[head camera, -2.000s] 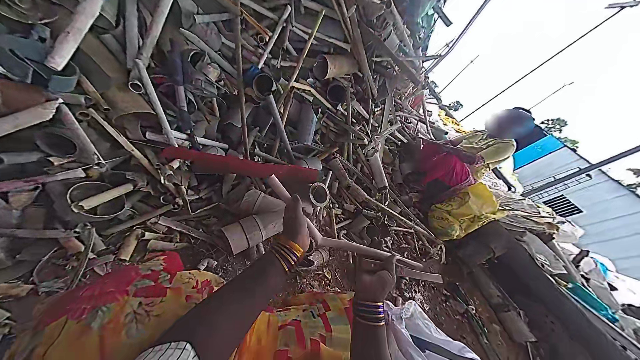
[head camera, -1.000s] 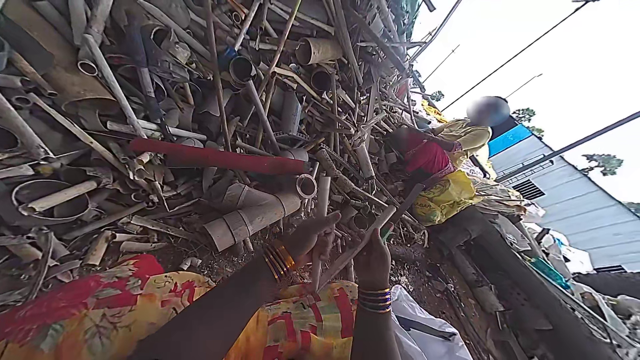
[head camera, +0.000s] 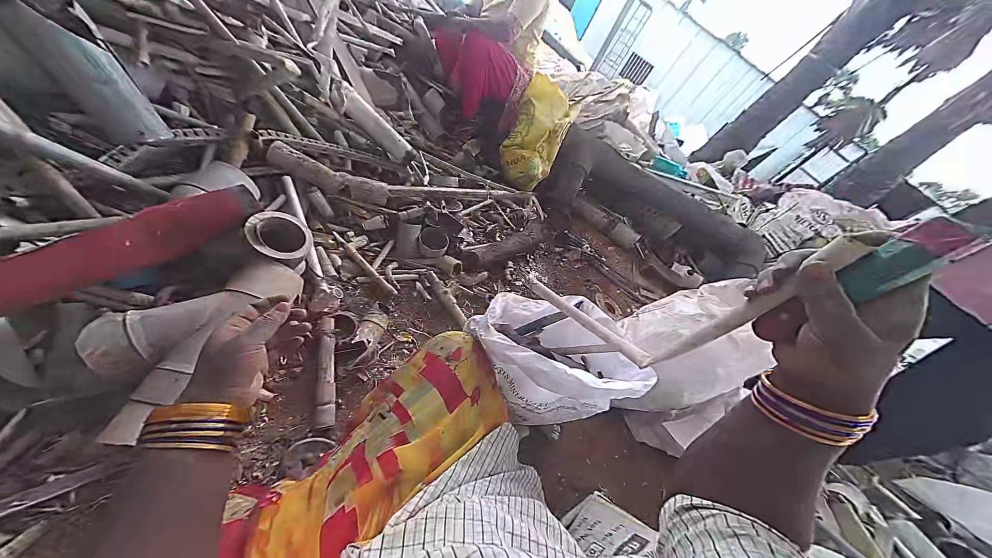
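Observation:
My right hand, raised at the right, is closed around a pale plastic pipe piece and a green and red piece. Another thin pale pipe slants over the mouth of a white woven sack, its lower end close to the held piece; whether they are joined I cannot tell. My left hand, at the left, has its fingers spread over the scrap and seems to hold nothing. Beside it lie a grey pipe with a collar, an open pipe socket and a thick red pipe.
A large heap of scrap pipes fills the upper left. Another person bends over it near a yellow sack. Palm trunks and a metal-sheet building stand behind. Patterned cloth covers my lap.
My hands were close together at the pipe pieces; now they are far apart, the right one raised at the right with a piece. The view has swung to the right.

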